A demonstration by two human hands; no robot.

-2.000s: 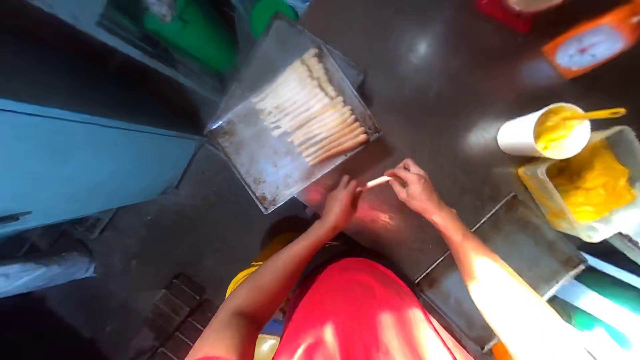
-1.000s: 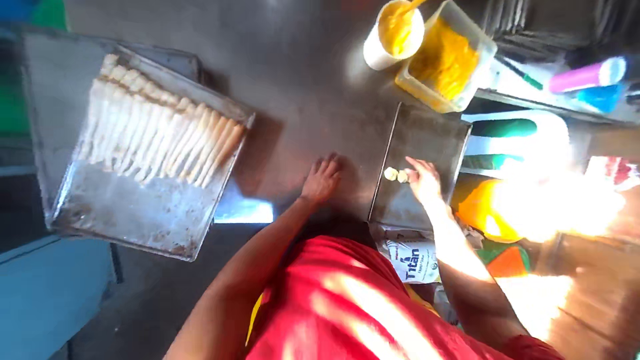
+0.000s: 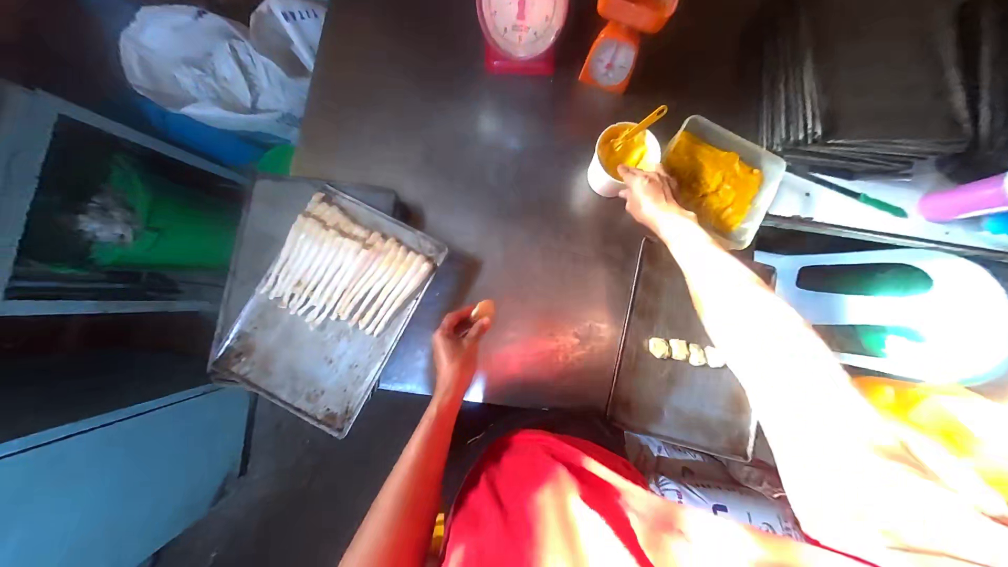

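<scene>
My left hand (image 3: 459, 342) holds a small dough piece (image 3: 483, 309) between thumb and fingers, low over the dark metal table (image 3: 520, 228). My right hand (image 3: 650, 193) is at the near rim of a white tub (image 3: 605, 179) of yellow paste, fingertips at the rim; whether it grips anything cannot be told. A yellow-handled utensil (image 3: 650, 118) stands in that paste. Beside it is a plastic container (image 3: 770, 185) of yellow-orange filling. Several dough pieces (image 3: 679, 349) lie in a row on the dark tray (image 3: 669, 402), partly behind my right forearm. Long dough sticks (image 3: 346, 264) line the metal tray (image 3: 291, 378) at left.
A red dial scale (image 3: 520, 61) and an orange dial scale (image 3: 610, 59) stand at the table's far side. White sacks (image 3: 213, 71) are at upper left. Stacked trays (image 3: 787, 87) lie at upper right, with a white plastic chair (image 3: 953, 315) below them.
My right hand has moved from the dough pieces on the dark tray to the white tub. My left hand, empty on the table one second ago, now holds a dough piece. The view has shifted considerably.
</scene>
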